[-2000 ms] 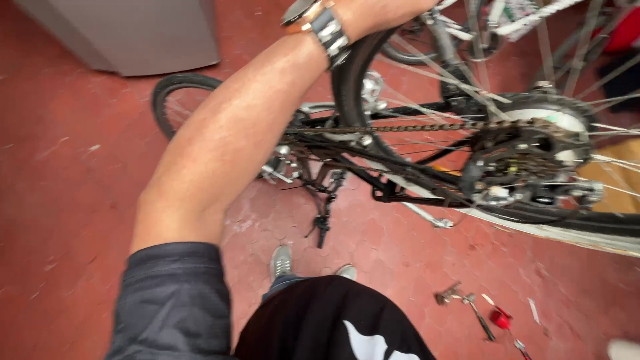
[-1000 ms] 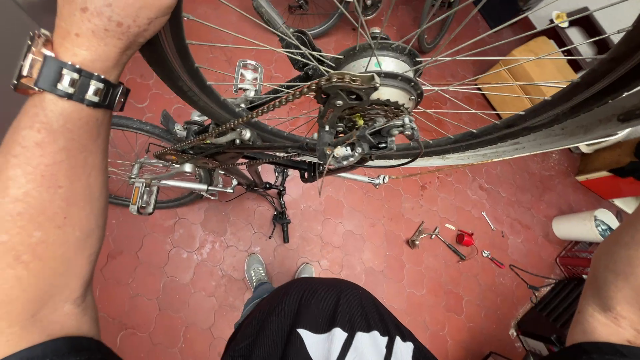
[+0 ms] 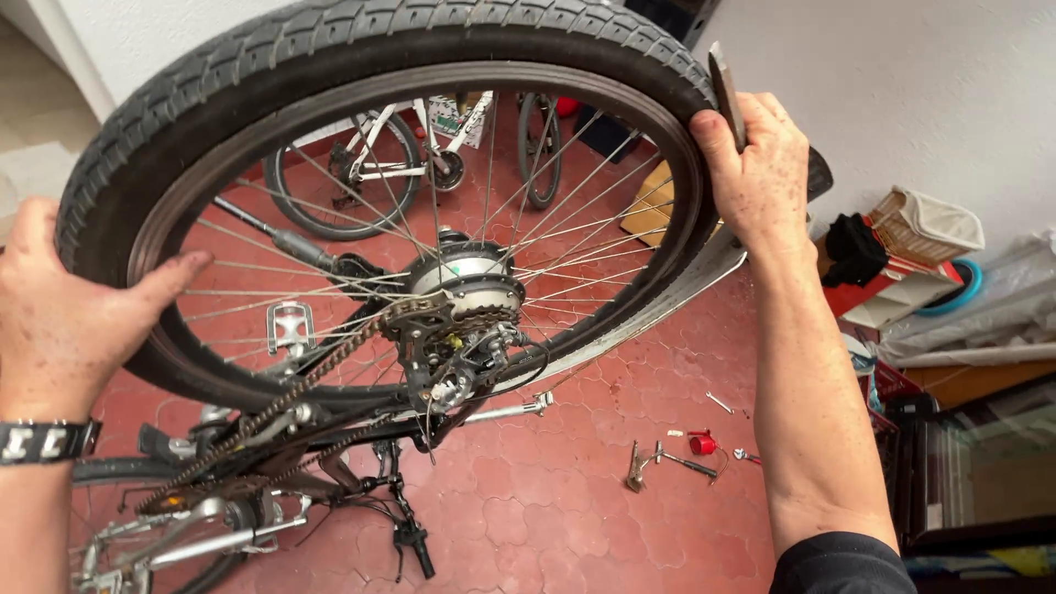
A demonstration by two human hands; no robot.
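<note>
An upturned bicycle's rear wheel fills the middle, its black tire [image 3: 462, 31] uppermost, with a hub [image 3: 462, 276], a cassette and rear derailleur [image 3: 487, 351] and a chain [image 3: 305, 392]. My left hand [image 3: 91, 305] grips the tire and rim at the left side, thumb on the rim. My right hand [image 3: 755, 177] holds the tire's upper right side and also a flat metal tool [image 3: 726, 95], its end pointing up past the thumb. A white fender [image 3: 610, 338] curves under the wheel. The handlebar [image 3: 408, 528] rests low near the red floor.
Hand tools, among them a hammer-like tool [image 3: 685, 462], a red round item [image 3: 702, 443] and a wrench [image 3: 719, 402], lie on the tiled floor [image 3: 577, 511]. A white bicycle [image 3: 392, 165] stands behind the wheel. At right are a wicker basket [image 3: 924, 227] and a dark glazed cabinet [image 3: 982, 470].
The view has shifted, and the wheel now shows larger and more fully. My right hand, out of view a second ago with only its forearm showing, is now on the tire with the metal tool.
</note>
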